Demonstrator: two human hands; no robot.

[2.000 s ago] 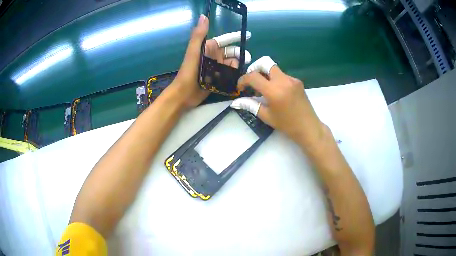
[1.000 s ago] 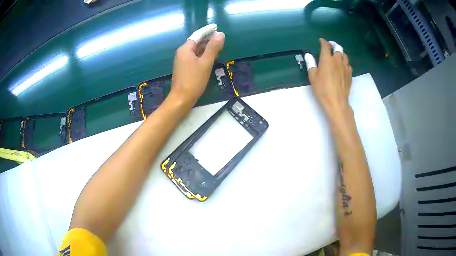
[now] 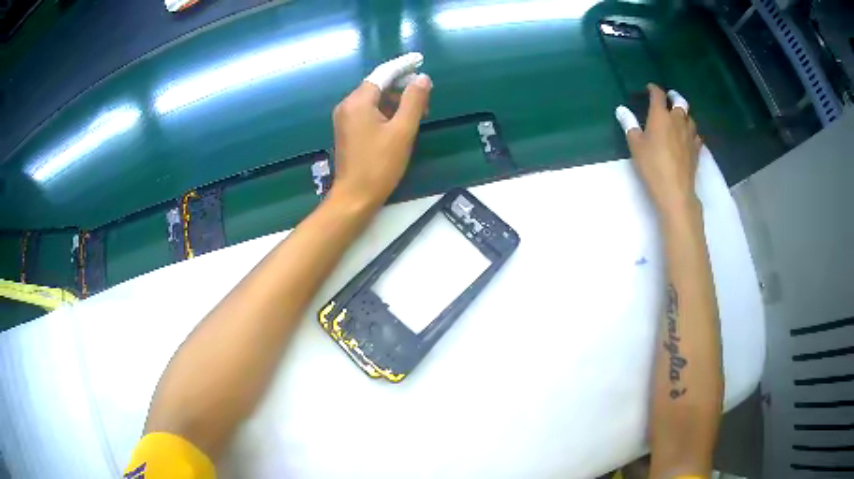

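Note:
A black phone middle frame [image 3: 379,335] lies tilted on the white board [image 3: 552,374], its yellow-gold lines at the lower left end; its doubled edge may be a second frame beneath. More frames [image 3: 208,221] lie in a row on the green belt behind the board. My left hand [image 3: 375,140], fingers partly curled with a white cot, is over the belt row and covers part of one frame; nothing shows in it. My right hand [image 3: 667,150], white cots on two tips, is at the board's far right edge, fingers apart. Another dark frame [image 3: 622,32] is just beyond its fingertips, contact unclear.
The green belt [image 3: 281,122] curves across behind the board with bright lamp reflections. A yellow strip [image 3: 36,296] is at the board's left end. A grey slotted cabinet [image 3: 815,281] stands at the right. Dark machine parts show at the upper right.
The frame held up two seconds ago is out of my hands. My hands have parted, and my right hand moved right. The belt row has shifted left. A dark frame now shows beyond my right hand.

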